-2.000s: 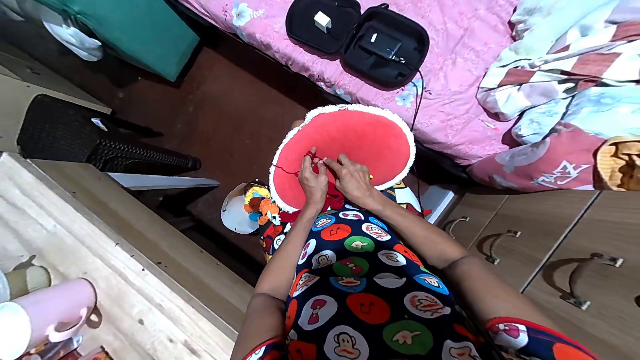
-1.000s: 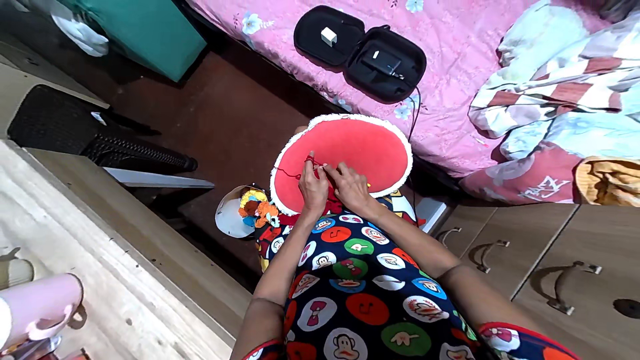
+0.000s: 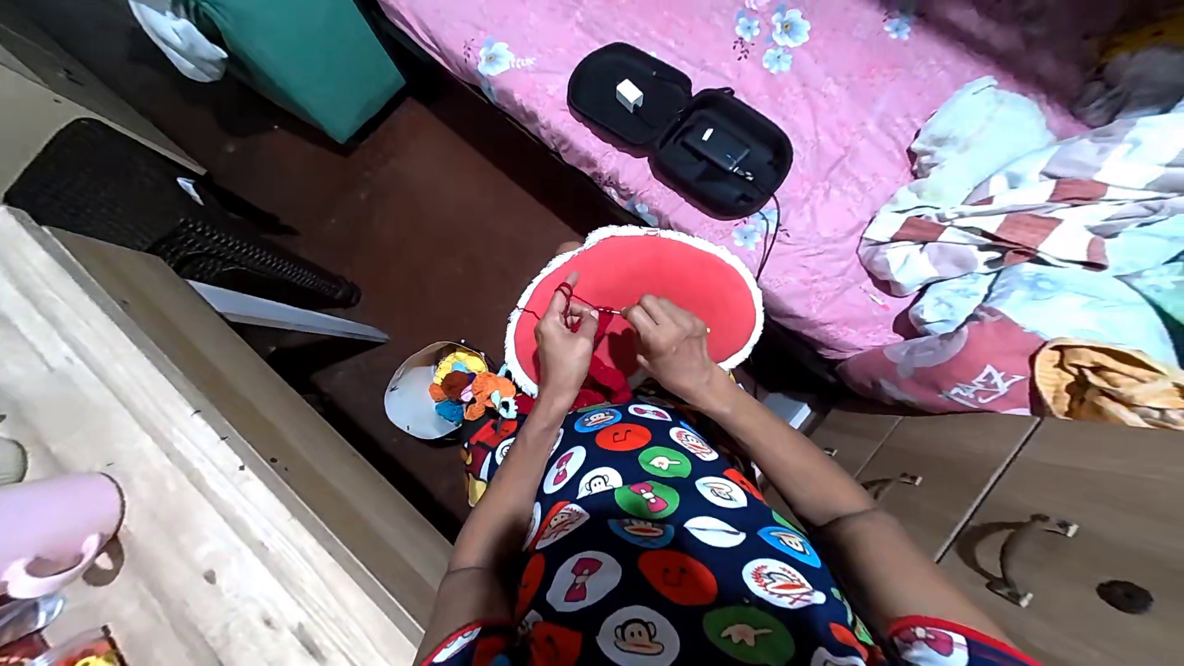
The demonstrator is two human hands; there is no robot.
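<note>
A round red cushion with a fluffy white rim (image 3: 684, 264) lies beyond my lap. Over it, my left hand (image 3: 566, 347) has dark red yarn (image 3: 578, 298) looped round its raised index finger, and its thumb and other fingers pinch a red crocheted piece (image 3: 606, 370) that hangs toward my lap. Close to its right, my right hand (image 3: 671, 342) grips a thin crochet hook (image 3: 614, 312), whose tip meets the yarn at the left fingertips. Most of the hook is hidden by the right fingers. The yarn's far end trails left across the cushion.
A white round container (image 3: 416, 398) with colourful crocheted pieces (image 3: 476, 388) stands left of my lap. An open black case (image 3: 721, 153) with a cable lies on the pink bed (image 3: 555, 111). Wooden drawers (image 3: 1064, 499) are at right, a wooden tabletop (image 3: 139, 462) with a pink mug (image 3: 60, 527) at left.
Both hands stay over the cushion. My right hand has shifted a little away from my left, and the left index finger is raised with yarn round it.
</note>
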